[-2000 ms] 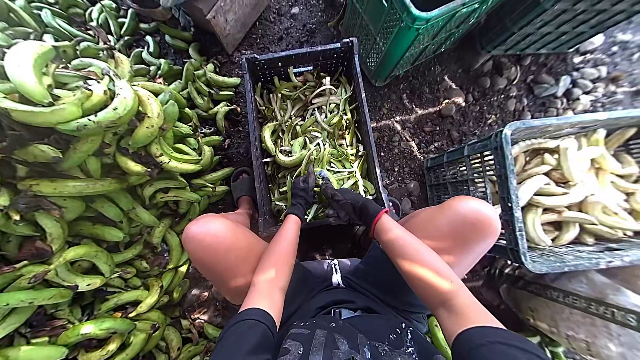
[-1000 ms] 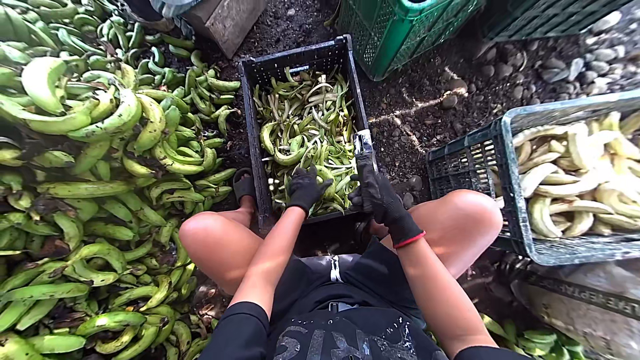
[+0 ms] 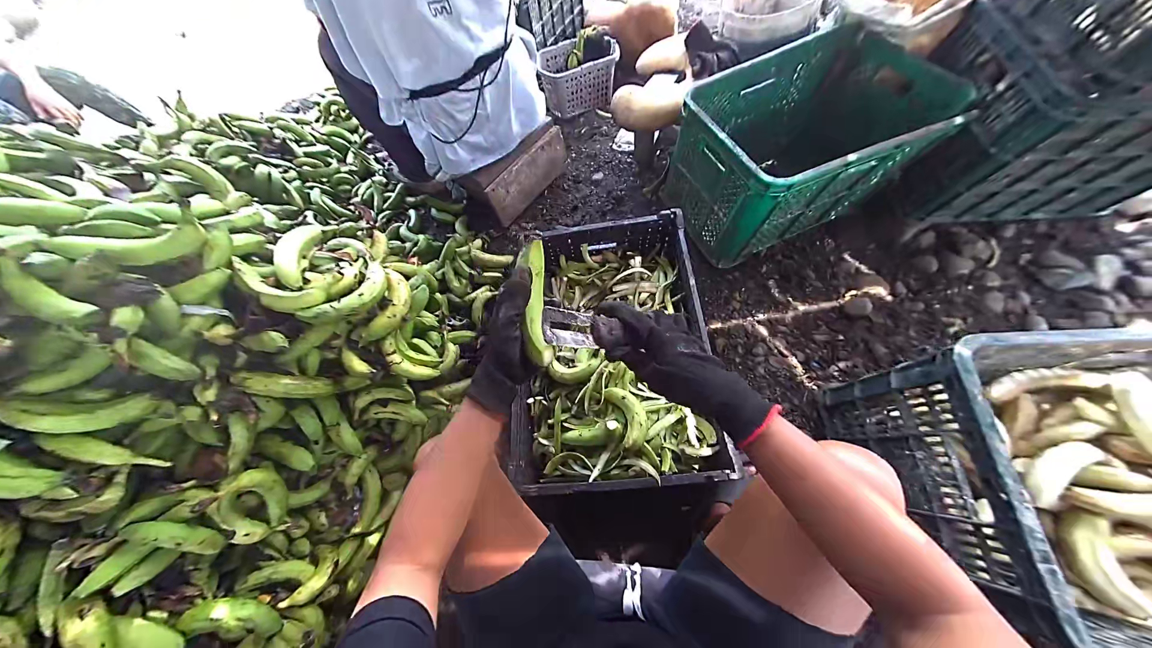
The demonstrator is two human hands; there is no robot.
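Observation:
My left hand (image 3: pixel 506 346), in a dark glove, grips a green plantain (image 3: pixel 534 301) held upright over the left side of a black plastic crate (image 3: pixel 700 315). My right hand (image 3: pixel 675 360), gloved with a red cuff edge, holds a peeling tool with a flat metal blade (image 3: pixel 569 328). The blade's end is at the plantain's right side. Below both hands, green peels (image 3: pixel 666 432) and a few whole-looking green pieces fill part of the crate. The fingertips of my right hand partly cover the tool's handle.
A big heap of green plantains (image 3: pixel 288 387) lies at left. At right stands a crate (image 3: pixel 963 450) of peeled plantains (image 3: pixel 1080 477). Beyond are a green crate (image 3: pixel 765 193), stacked dark crates (image 3: pixel 1035 153), a wooden block (image 3: pixel 522 175) and a person in a light garment (image 3: pixel 459 81).
My left hand has risen from the peels and now holds a green plantain. My right hand has brought the tool to it. The view has tilted up, bringing a person into sight.

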